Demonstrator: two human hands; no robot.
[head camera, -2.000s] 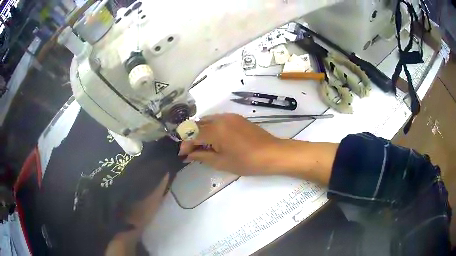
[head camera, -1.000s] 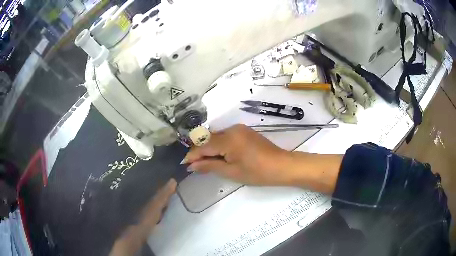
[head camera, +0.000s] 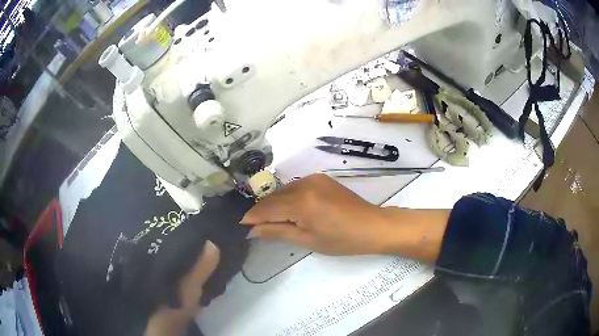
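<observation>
The black embroidered fabric panel (head camera: 98, 230) lies under the machine head and left of the needle, with pale gold flower sprays showing. My right hand (head camera: 322, 213) pinches the fabric edge between thumb and fingers, just in front of the cream round knob (head camera: 263, 184). My left hand (head camera: 194, 282) is at the lower left, blurred, with the fabric bunched around its fingers; its fingertips are partly hidden by the cloth. The needle area is mostly hidden behind the knob and my right hand.
The white machine head (head camera: 177, 131) stands over the work. Behind my right hand lie black thread snips (head camera: 358, 148), tweezers (head camera: 387, 171), an orange-handled tool (head camera: 404, 118) and a grey-green scrap bundle (head camera: 456, 131). Black ties (head camera: 540, 92) hang at the right. A red-rimmed tray (head camera: 41, 230) is at the left.
My left hand was flat on the cloth; now the fabric is raised and bunched around it. My right hand has moved slightly down, staying by the needle. The view shifted a little at first.
</observation>
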